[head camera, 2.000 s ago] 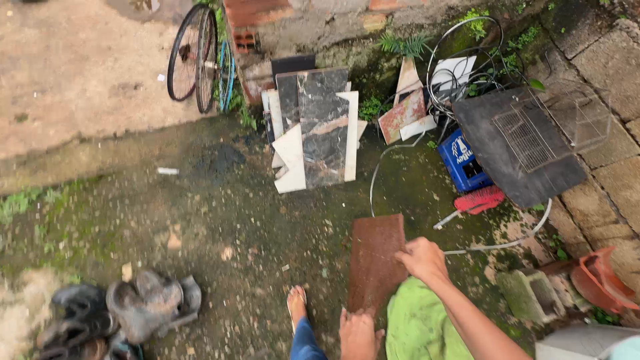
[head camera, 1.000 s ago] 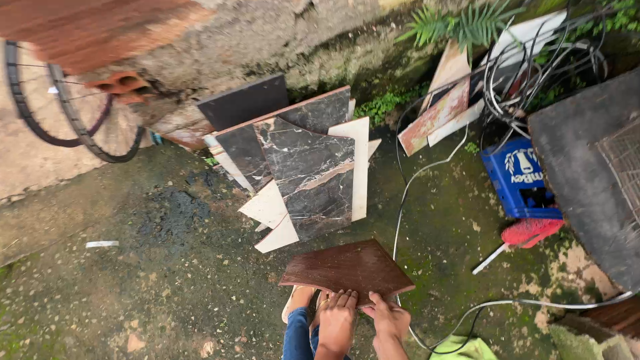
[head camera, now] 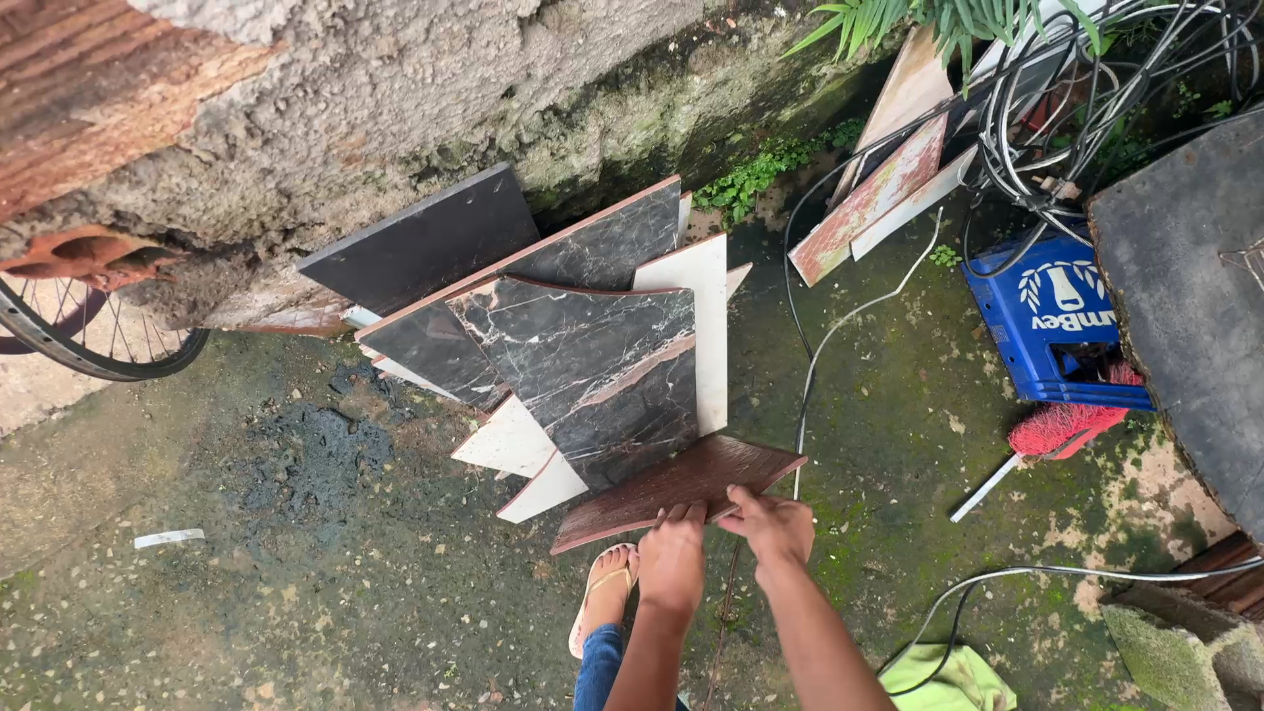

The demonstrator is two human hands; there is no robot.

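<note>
A brown tile piece (head camera: 671, 489) is gripped by its near edge in both hands. My left hand (head camera: 673, 553) holds it near the middle of that edge, and my right hand (head camera: 775, 523) grips it further right, close beside. Just beyond stands a stack of cut tiles against the rough wall: a black marbled tile (head camera: 602, 365) with a curved top edge in front, white tile pieces (head camera: 711, 336) around it and a plain dark tile (head camera: 425, 237) behind. The brown piece overlaps the lower edge of the marbled tile; whether they touch I cannot tell.
Right of the stack, tile strips (head camera: 874, 202) lean by coiled cables (head camera: 1037, 128). A blue plastic crate (head camera: 1037, 316), a red-bristled brush (head camera: 1066, 427) and a dark slab (head camera: 1195, 257) lie further right. One cable (head camera: 810, 385) crosses the mossy ground. A bicycle wheel (head camera: 109, 336) is at left, a green cloth (head camera: 948, 676) at bottom right.
Both hands have brought the brown tile up to the leaning stack. Two seconds ago it was to the right of my foot, away from the stack. The view has moved closer to the wall.
</note>
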